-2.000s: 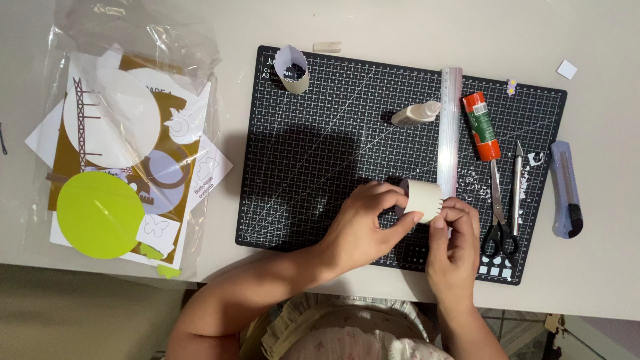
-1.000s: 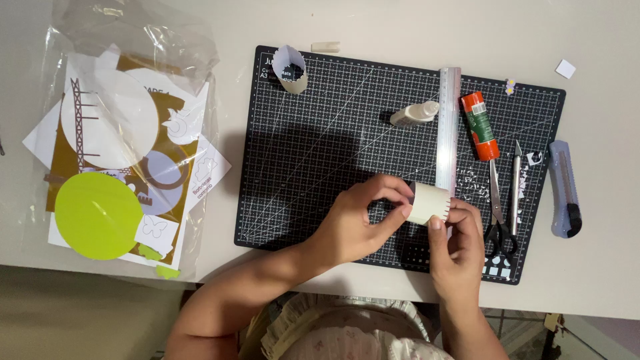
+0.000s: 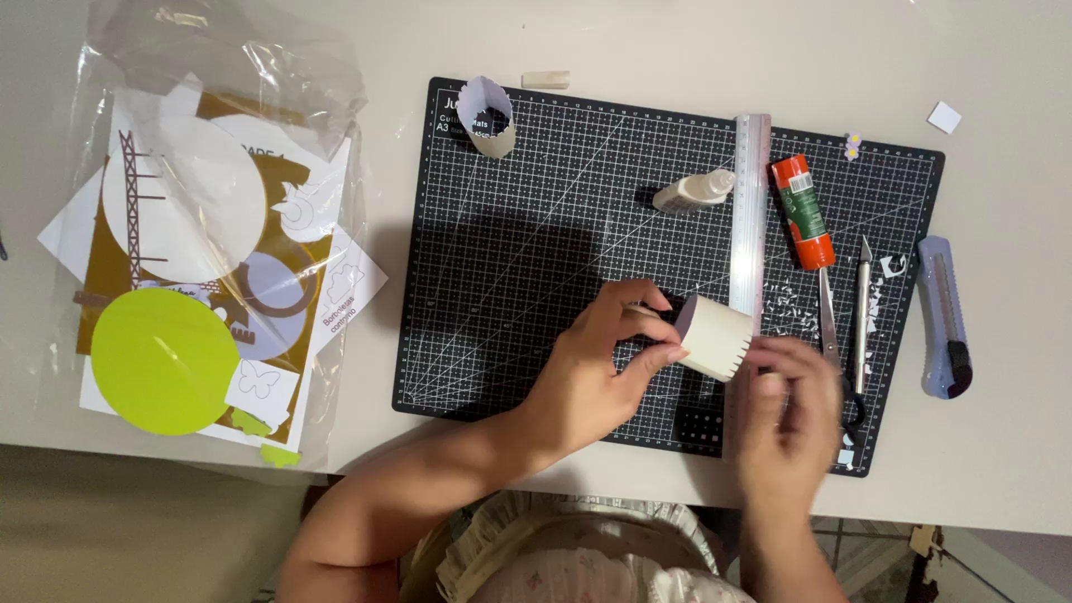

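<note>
My left hand (image 3: 615, 360) pinches a cream paper cylinder (image 3: 712, 339) by its left rim, between thumb and fingers. The cylinder lies sideways in the air above the black cutting mat (image 3: 519, 335), its notched edge to the right. Blurred by motion, my right hand (image 3: 787, 410) is just right of the notched edge; whether its fingers touch the paper I cannot tell. A second paper cylinder (image 3: 486, 117), lilac inside with a scalloped rim, stands at the mat's upper left. A clear ruler (image 3: 749, 218) lies across the mat, its lower part behind my right hand.
Right of the ruler lie a glue stick (image 3: 804, 209), scissors (image 3: 826, 310), a craft knife (image 3: 863, 318) and paper scraps. A small bottle (image 3: 695, 191) is left of it. A lilac box cutter (image 3: 946, 318) lies off the mat. At left, a plastic bag (image 3: 352, 167) holds paper cutouts; a green disc (image 3: 165, 362) is there.
My right hand was gripping the notched edge of the cylinder and has shifted slightly right, its fingers now blurred. The left hand still holds the cylinder.
</note>
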